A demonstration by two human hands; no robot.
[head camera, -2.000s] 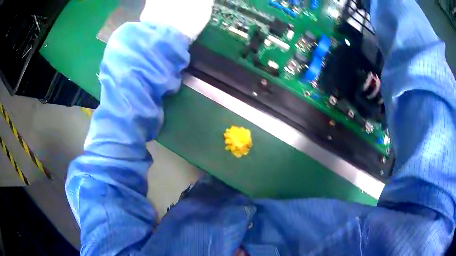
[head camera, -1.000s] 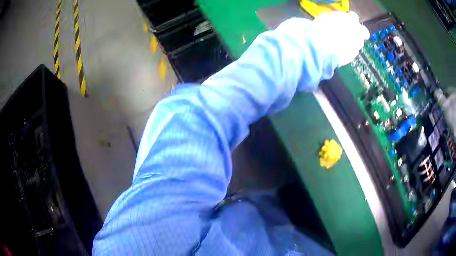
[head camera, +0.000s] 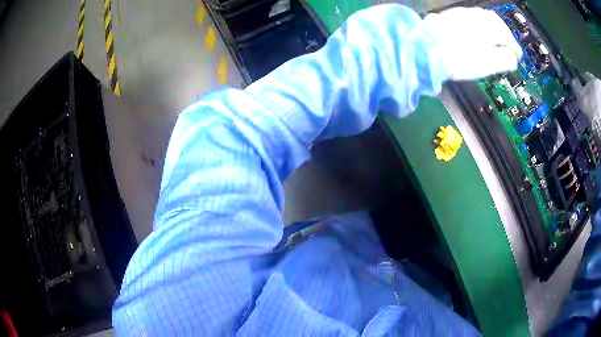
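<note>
A green circuit board (head camera: 537, 125) with blue, black and silver parts lies face up in a black frame (head camera: 493, 141) on the shiny metal bench plate (head camera: 506, 220). My left hand (head camera: 478, 43), in a white glove, lies over the board's far left end; its fingers are overexposed, and whether they grip anything cannot be told. My right hand (head camera: 588, 95), also in a white glove, is at the board's right edge, partly cut off by the picture's rim, its fingers unclear.
A yellow crumpled lump (head camera: 448, 143) sits on the green bench edge (head camera: 478, 263). A black crate (head camera: 89, 191) holding a board-like item stands at the left. Another black crate (head camera: 270, 36) is beside the bench. Yellow-black tape (head camera: 109, 49) marks the grey floor.
The view has swung left, showing more floor and the black crate. My left hand now covers the board's far end, and the yellow item seen beyond it a second ago is out of sight.
</note>
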